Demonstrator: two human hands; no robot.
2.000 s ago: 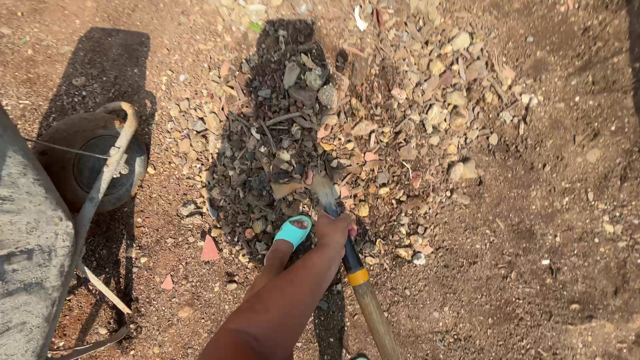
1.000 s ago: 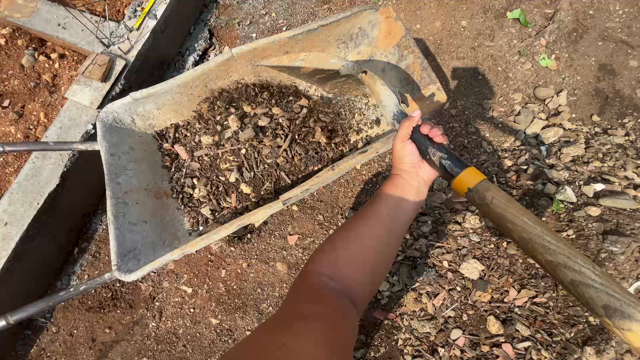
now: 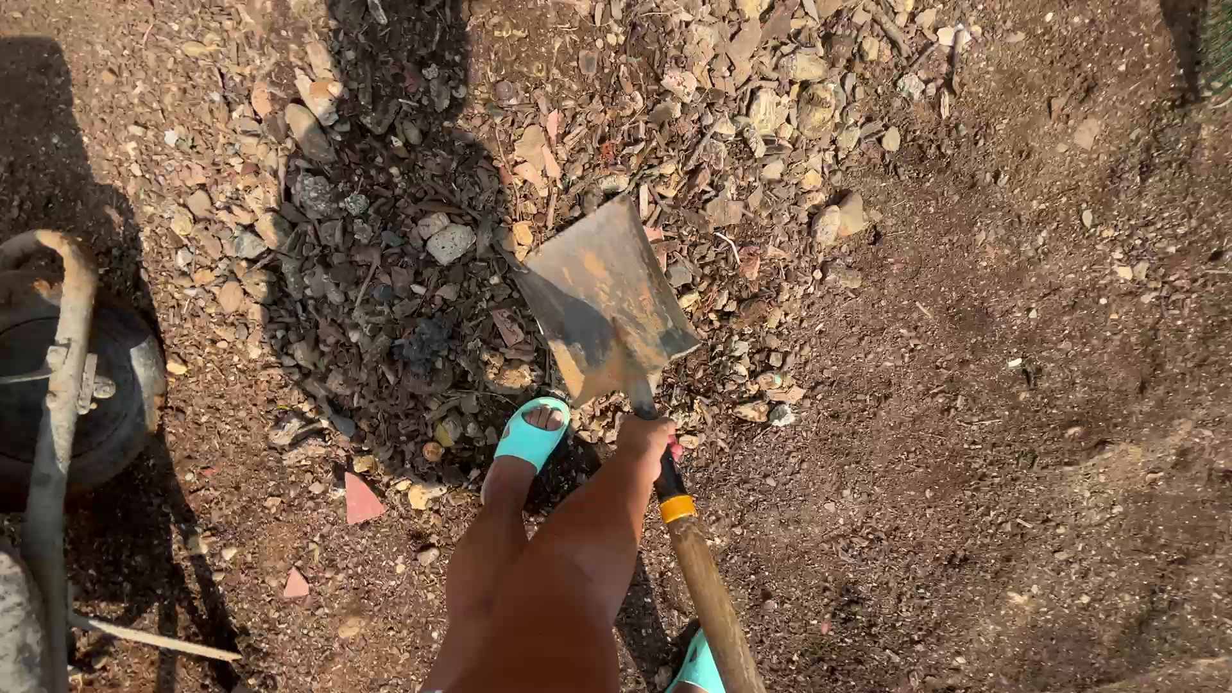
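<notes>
My left hand [image 3: 647, 448] grips the shaft of a square-bladed shovel just behind its metal neck, by a black section and a yellow band. The shovel's blade [image 3: 611, 289] rests on or just above the rubble pile, streaked with soil and carrying no load. Its wooden handle [image 3: 717, 597] runs down past the bottom edge. Stones, broken tile and dark debris [image 3: 414, 279] lie left of and around the blade. My right hand is not in view.
A turquoise slide [image 3: 532, 435] on my foot stands at the pile's lower edge; another slide [image 3: 700, 666] shows at the bottom. At left are a wheelbarrow's wheel [image 3: 125, 395] and its rusty metal frame [image 3: 58, 414]. Brown soil [image 3: 1011, 433] spreads to the right.
One second ago the shovel blade was over the wheelbarrow tray; now it is at the rubble pile. My left hand has kept its grip on the shaft. The view has swung with it.
</notes>
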